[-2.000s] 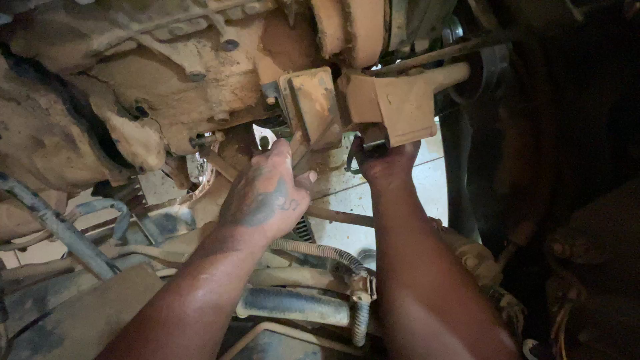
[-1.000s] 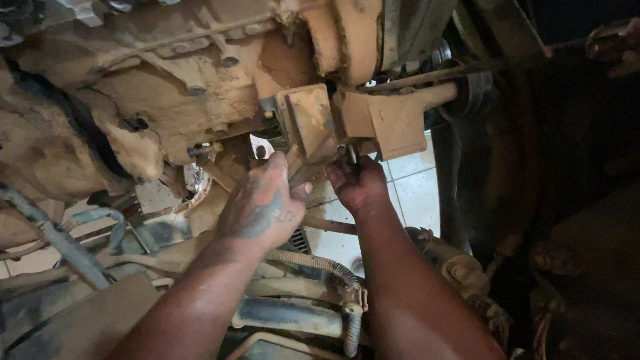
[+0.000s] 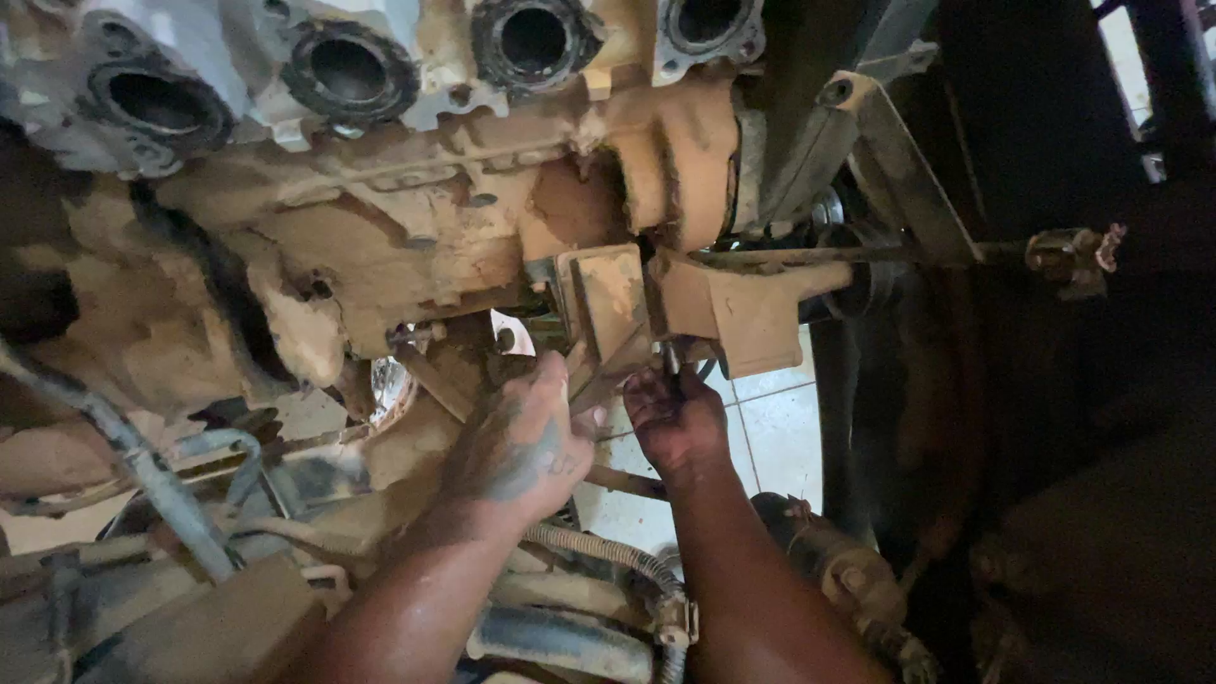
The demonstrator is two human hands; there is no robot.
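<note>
My left hand (image 3: 532, 437) reaches in under a dirt-covered engine block (image 3: 427, 218), its fingers at the lower edge of a flat metal bracket (image 3: 608, 294); what its fingertips touch is hidden. Close to its right, my right hand (image 3: 676, 413) is turned palm up with curled fingers around the lower end of a short shiny metal rod or tool (image 3: 672, 359). That piece points up into the gap between the bracket and a boxy, mud-coated mount (image 3: 750, 318). The mount sits just above my right fingers.
Round ports (image 3: 344, 68) line the engine's top edge. A corrugated hose (image 3: 608, 549) and a thick dark hose (image 3: 560, 638) cross below my wrists. A metal pipe (image 3: 142, 465) slants at left, an angled metal brace (image 3: 902, 161) stands at upper right. Pale floor tiles (image 3: 774, 427) show beneath.
My right hand has come down from beneath the mount and turned palm up, with the shiny piece now visible. My left hand stays by the bracket. The view has shifted, showing more of the engine's top.
</note>
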